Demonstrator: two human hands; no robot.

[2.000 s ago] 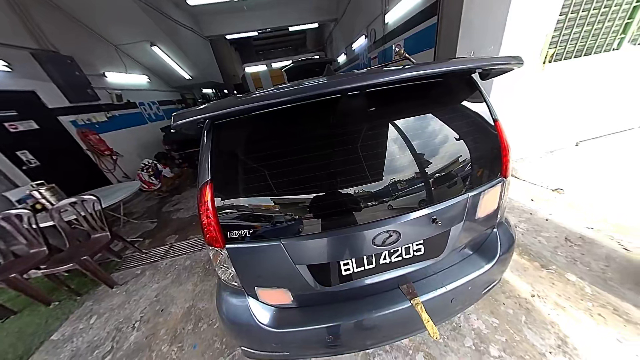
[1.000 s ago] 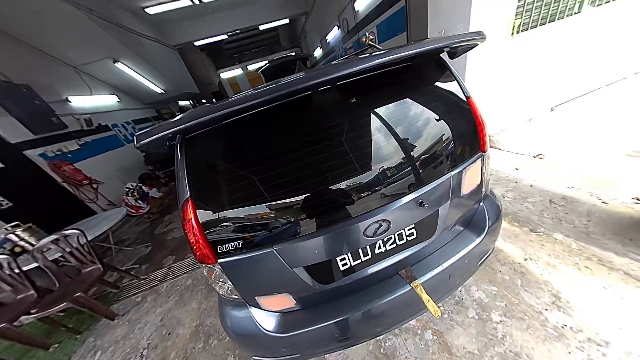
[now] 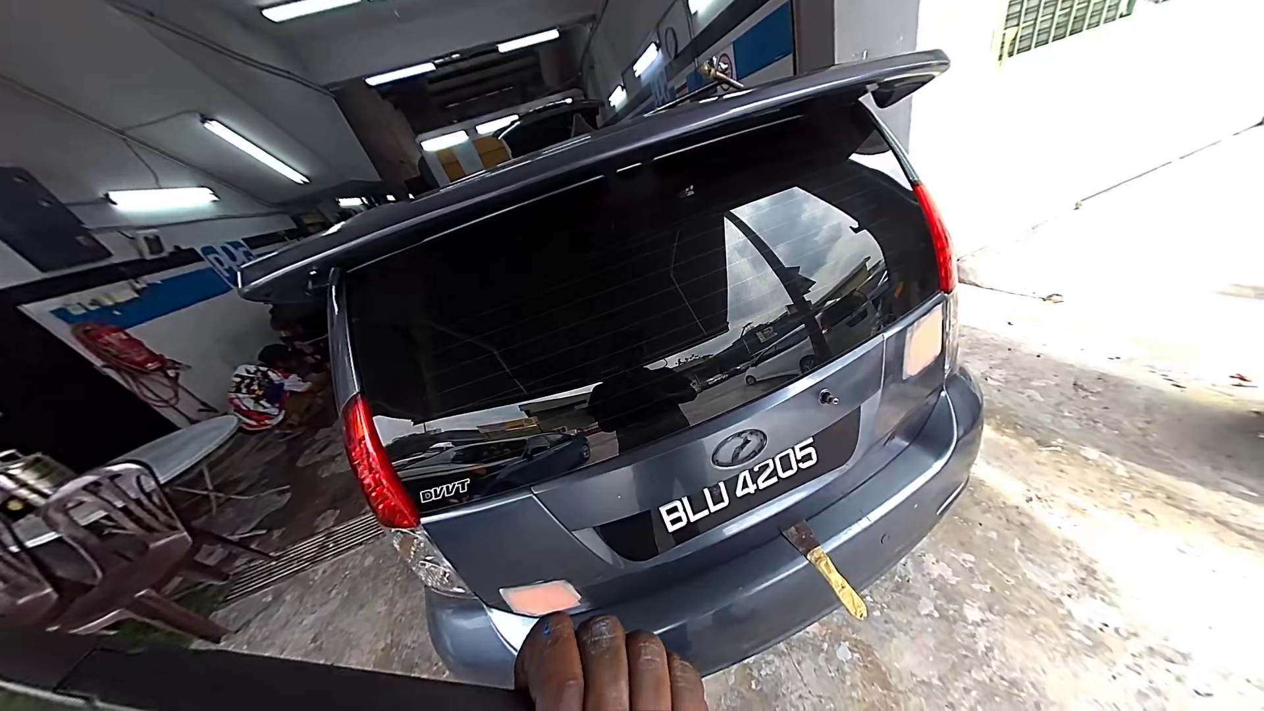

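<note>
My right hand (image 3: 607, 667) is at the bottom centre of the head view, with bent fingers side by side and the palm hidden. It appears beside the end of a long dark bar-like shape (image 3: 296, 681); whether it grips this cannot be told. My left hand is not in view. Above the hand stands the rear of a grey-blue car (image 3: 494, 558), its tailgate shut. A pale pinkish patch (image 3: 541, 597) marks the lower left of the tailgate, another patch (image 3: 923, 341) the right side. A scraper with a tape-wrapped handle (image 3: 837, 583) sticks out below the number plate (image 3: 731, 484).
Plastic chairs (image 3: 109, 533) and a round table (image 3: 183, 444) stand at the left. Behind them are a red floor jack (image 3: 123, 351) and a patterned item (image 3: 259, 395). The spoiler (image 3: 592, 163) juts from the car's roof edge.
My right hand and the dark bar-like shape have come into view at the bottom. The car fills more of the picture as the view has moved nearer.
</note>
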